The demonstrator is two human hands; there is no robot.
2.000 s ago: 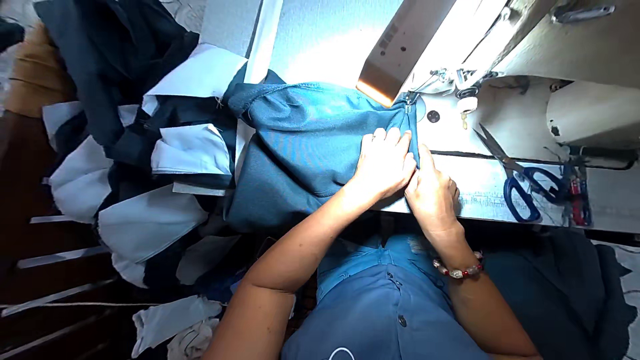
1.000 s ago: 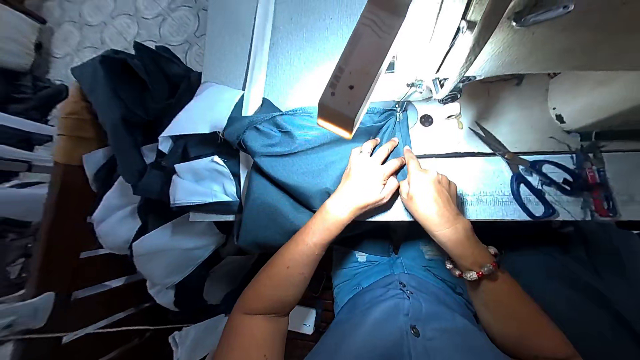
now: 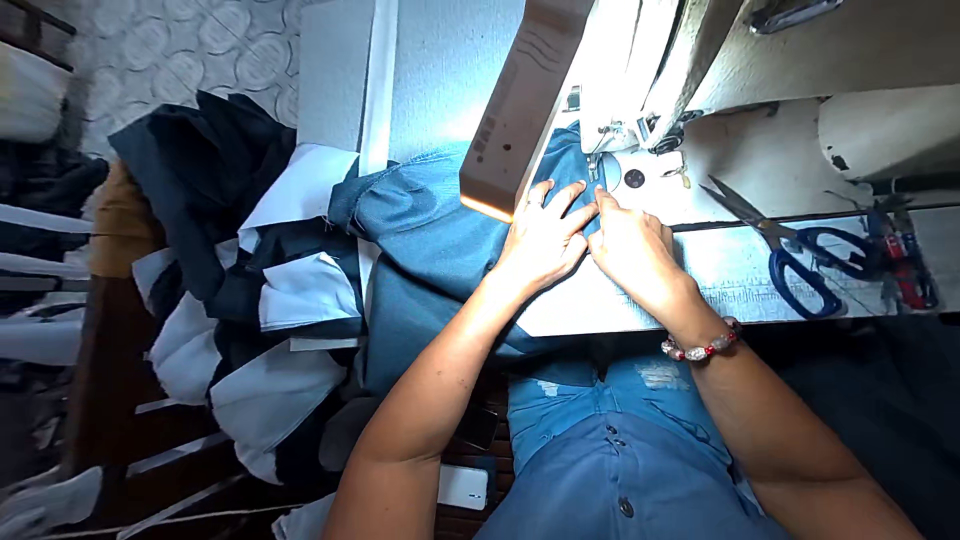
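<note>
Dark blue fabric [image 3: 427, 217] lies across the sewing machine's bed, its narrow right edge under the presser foot [image 3: 593, 166]. My left hand [image 3: 546, 238] rests flat on the fabric with its fingers spread, just below and left of the foot. Beside it, my right hand [image 3: 634, 247] touches the fabric's edge with a fingertip close below the foot; its other fingers are curled, and whether they pinch cloth is hidden. Blue-handled scissors [image 3: 772, 231] lie partly spread to the right of my right hand.
A lamp [image 3: 517, 105] hangs over the fabric, left of the machine head [image 3: 750, 67]. Small red-handled tools [image 3: 896, 262] lie beyond the scissors. Dark and white cloth pieces [image 3: 307, 292] are heaped at the left. A phone [image 3: 463, 486] lies below the table.
The fabric has moved up under the presser foot, with less of its edge showing below the foot. Both hands are now closer to the foot. The view has shifted.
</note>
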